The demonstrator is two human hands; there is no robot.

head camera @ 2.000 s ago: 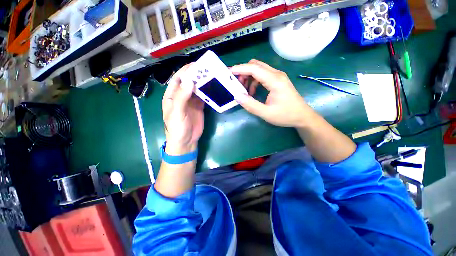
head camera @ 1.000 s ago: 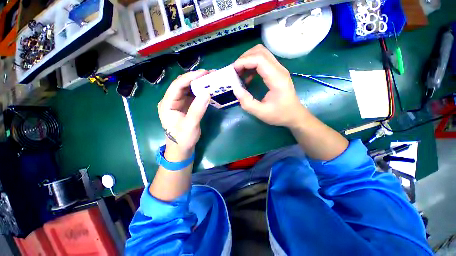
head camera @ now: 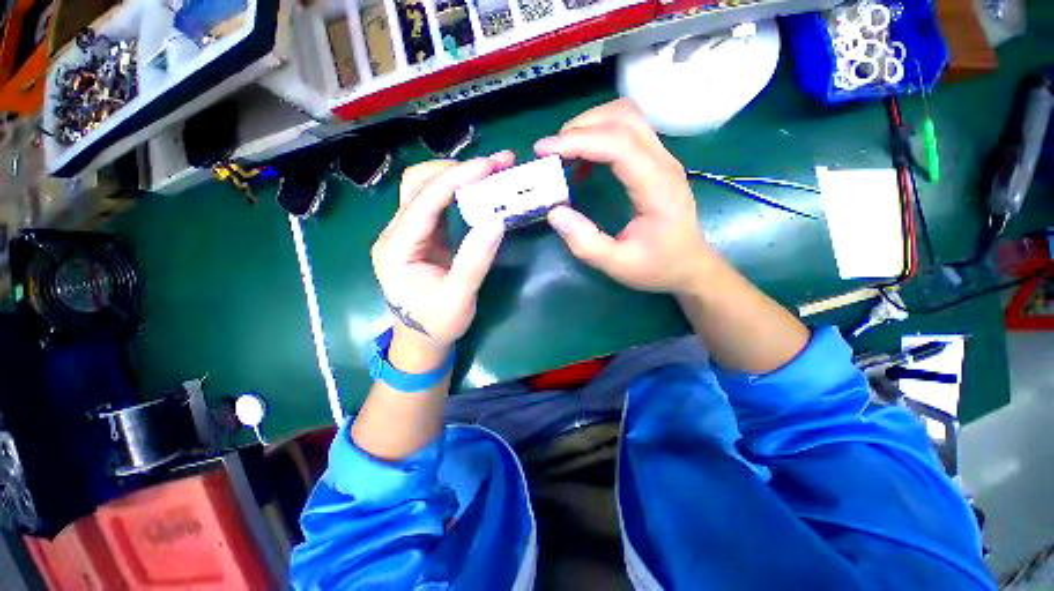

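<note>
A small white handheld device [head camera: 514, 192] is held above the green mat [head camera: 601, 300]. Its narrow side faces me, with small dark marks on it; the screen face is turned out of sight. My left hand [head camera: 433, 248] grips its left end between thumb and fingers, a blue band on the wrist. My right hand [head camera: 633, 208] grips its right end with thumb and index finger.
Parts organizer tray [head camera: 485, 64] with red edge lies ahead; small-parts bin [head camera: 150, 81] at upper left. White round lid [head camera: 699, 79], blue bin of rings [head camera: 884, 52], tweezers [head camera: 757, 192] and white paper [head camera: 858, 222] lie right. Black fan [head camera: 83, 283] stands left.
The device has been tilted from its screen face toward me to its narrow side toward me. Both hands still hold it and have turned with it.
</note>
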